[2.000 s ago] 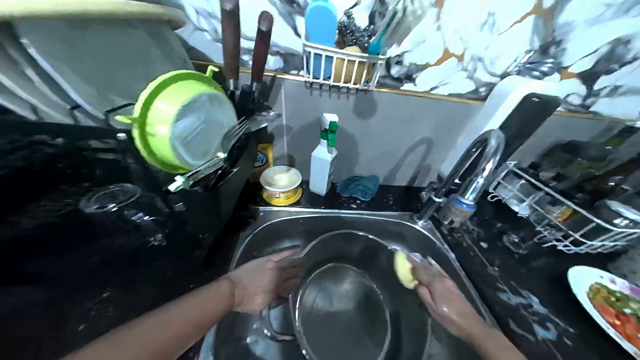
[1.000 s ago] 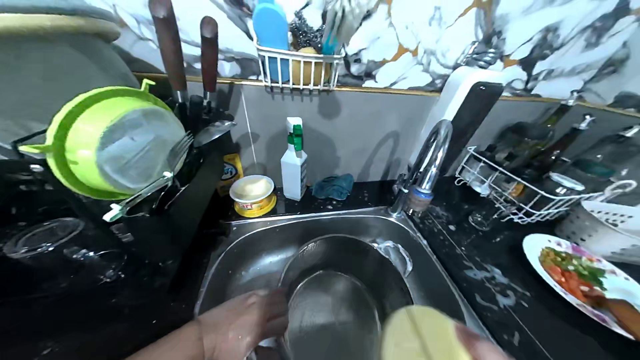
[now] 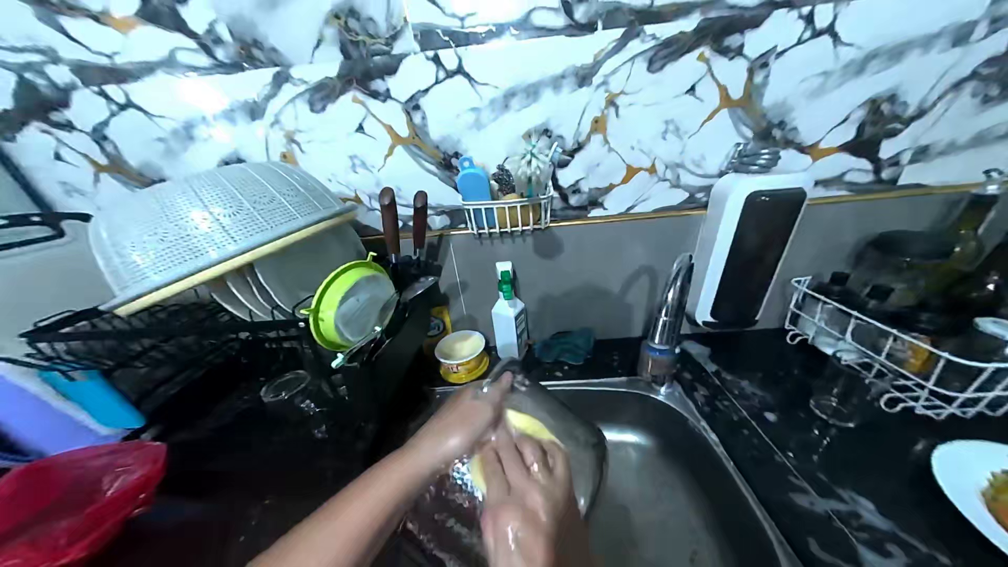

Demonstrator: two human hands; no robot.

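A metal pot [image 3: 579, 441] is tilted up on its side at the left part of the steel sink [image 3: 654, 480]. My left hand [image 3: 465, 417] grips its upper edge. Against the pot my right hand [image 3: 524, 480] presses a yellow sponge [image 3: 531, 425], its fingers spread over it. Suds show on the wet skin. The two hands touch or nearly touch. Much of the pot lies hidden behind the hands and forearms.
Behind the sink stand a chrome faucet [image 3: 669, 315], a white spray bottle [image 3: 509, 319], a yellow tub [image 3: 462, 356] and a dark cloth [image 3: 565, 346]. A drying rack [image 3: 157, 339] is left; a white wire basket [image 3: 890, 354] and a plate of food [image 3: 972, 480] are right.
The pot has gone from lying in the sink to standing tilted at its left side. My right hand with the sponge has come over beside my left. The view has swung up and left.
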